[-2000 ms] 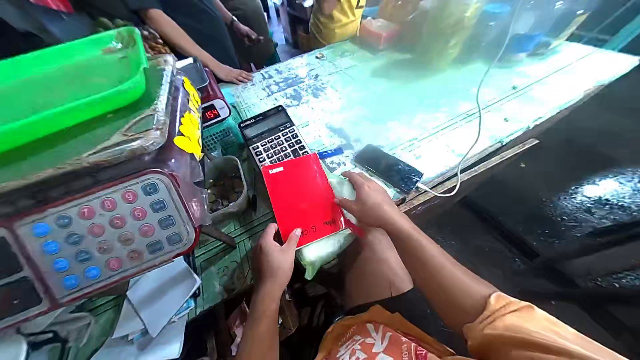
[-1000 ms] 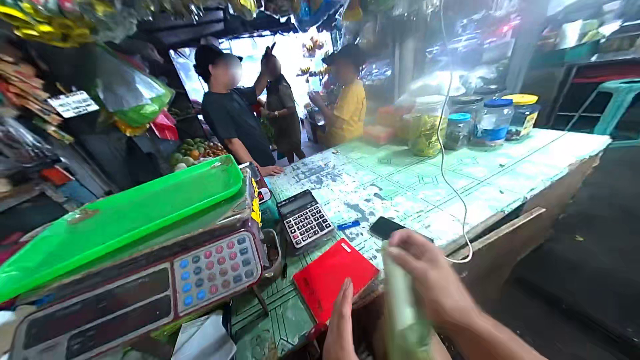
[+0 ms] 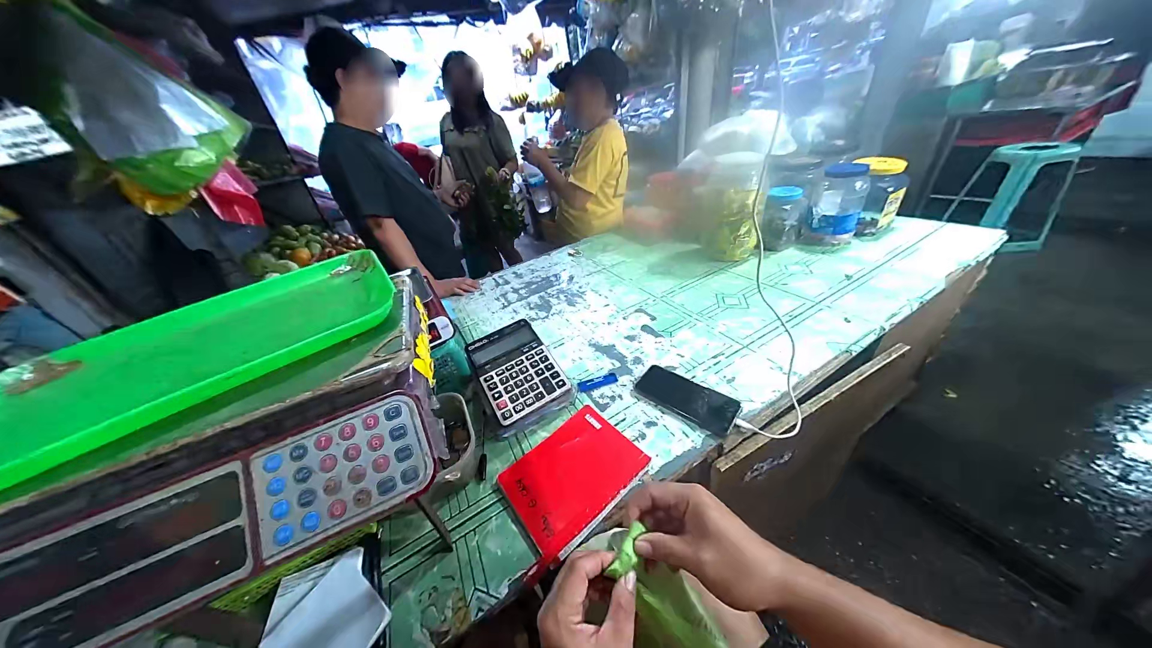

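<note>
At the counter's near edge, my left hand [image 3: 589,598] and my right hand [image 3: 711,544] pinch the gathered, twisted top of a green plastic bag [image 3: 670,607] between fingers and thumbs. The bag's lower part hangs below them, partly cut off by the frame. Just beyond my left hand lies a red notebook [image 3: 574,477] with handwriting on its cover. Behind it are a desk calculator [image 3: 520,373] and a blue pen or marker [image 3: 598,382]. To the right of these a black smartphone [image 3: 688,399] lies with a white cable [image 3: 761,270] plugged into it.
A digital scale [image 3: 342,472] with a green tray [image 3: 198,346] stands at left, beside a small container [image 3: 459,450] and loose papers [image 3: 326,598]. Lidded plastic jars [image 3: 837,202] stand on the counter's [image 3: 720,301] far right. Three people stand across it; one rests a hand [image 3: 456,286] on it.
Two seconds ago both hands were at the red notebook; now they hold the green bag's twisted top, and the notebook lies on the counter. The view has tilted up.
</note>
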